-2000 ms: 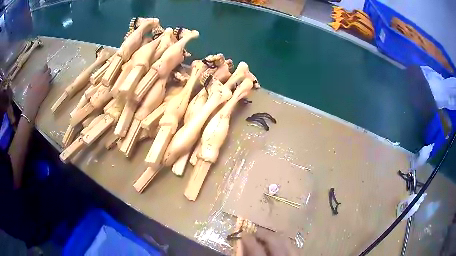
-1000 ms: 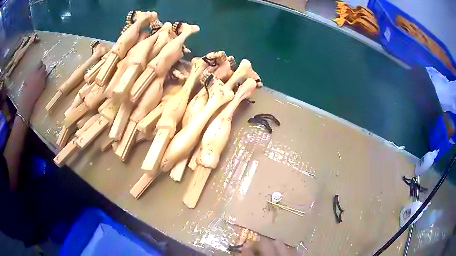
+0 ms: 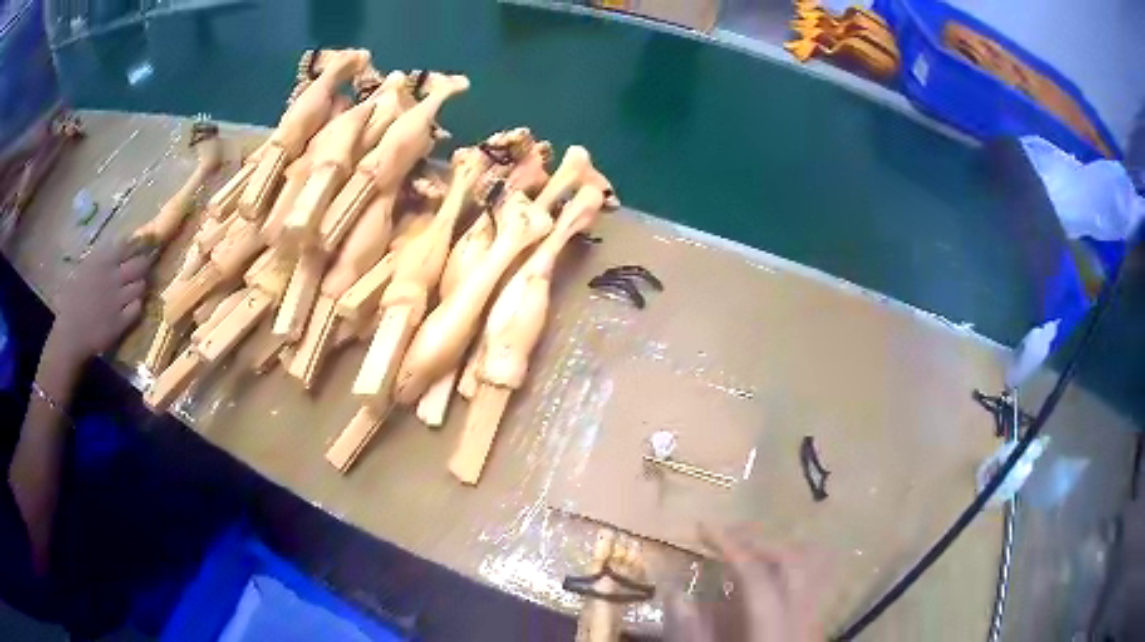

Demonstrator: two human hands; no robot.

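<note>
A beige limb part (image 3: 595, 620) shows at the bottom edge, its pale stubby toes up and a dark curved strip (image 3: 610, 584) across them. My right hand (image 3: 753, 592) is blurred beside it on the right, cut off by the bottom edge; whether its fingers hold anything cannot be told. My left hand is out of the picture. A tan square pad (image 3: 628, 483) lies just beyond, with a small white round item (image 3: 662, 444) and thin pale rods (image 3: 691, 470) on it. Dark curved strips lie behind the pad (image 3: 625, 285) and right of it (image 3: 815, 469).
Several beige limb parts (image 3: 433, 339) are heaped left of the pad. Another person's hand (image 3: 103, 299) touches a limb part at far left. A black cable (image 3: 961, 514) and metal rod (image 3: 1006, 564) stand right. The green belt (image 3: 753, 163) runs behind; a blue bin (image 3: 239, 602) is below.
My right hand has moved right and off the toed end, which shows more fully with the dark strip across it. The other person's hand has moved down to the leftmost limb part, which has shifted.
</note>
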